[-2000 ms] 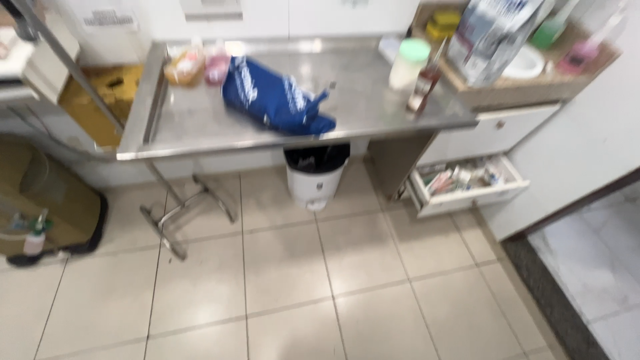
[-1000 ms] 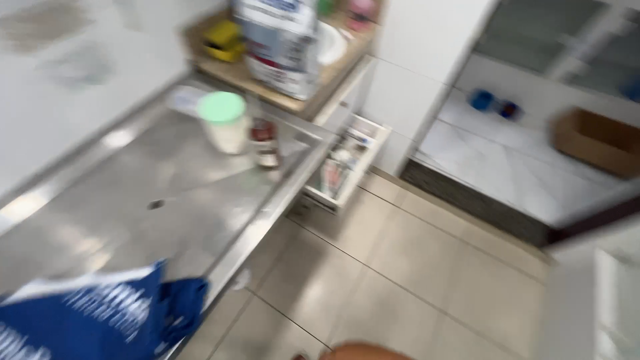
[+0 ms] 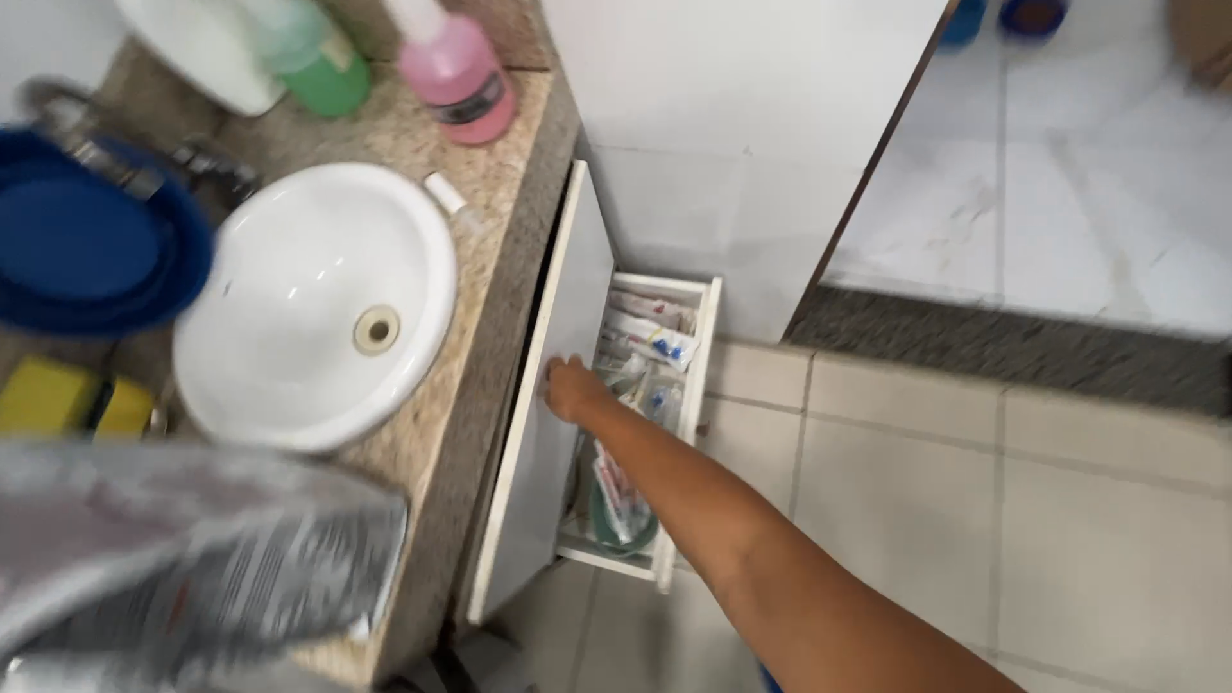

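Observation:
My right hand (image 3: 575, 389) reaches in from the lower right, its fingers closed at the white upper drawer front (image 3: 551, 452), where they hide the knob they seem to grip. A narrow dark gap shows between this front and the counter. Below it, the lower drawer (image 3: 710, 337) stands pulled out. Clear-wrapped syringes or similar packets (image 3: 664, 342) lie in its far part, and a green oval container (image 3: 624, 520) with more packets lies nearer. My forearm passes over the lower drawer and covers part of its contents. My left hand is out of view.
On the granite counter (image 3: 500, 207) are a white basin (image 3: 279, 385), a blue bowl (image 3: 82, 241), a yellow sponge or box (image 3: 43, 397), bottles of green (image 3: 332, 82) and pink liquid (image 3: 472, 91), and a silvery bag (image 3: 241, 568). A dark stone threshold (image 3: 962, 346) crosses the doorway at right.
The view has swung from the steel table to the sink counter and drawers. My right hand is now at the upper drawer front. The lower drawer was open in the earlier frames too.

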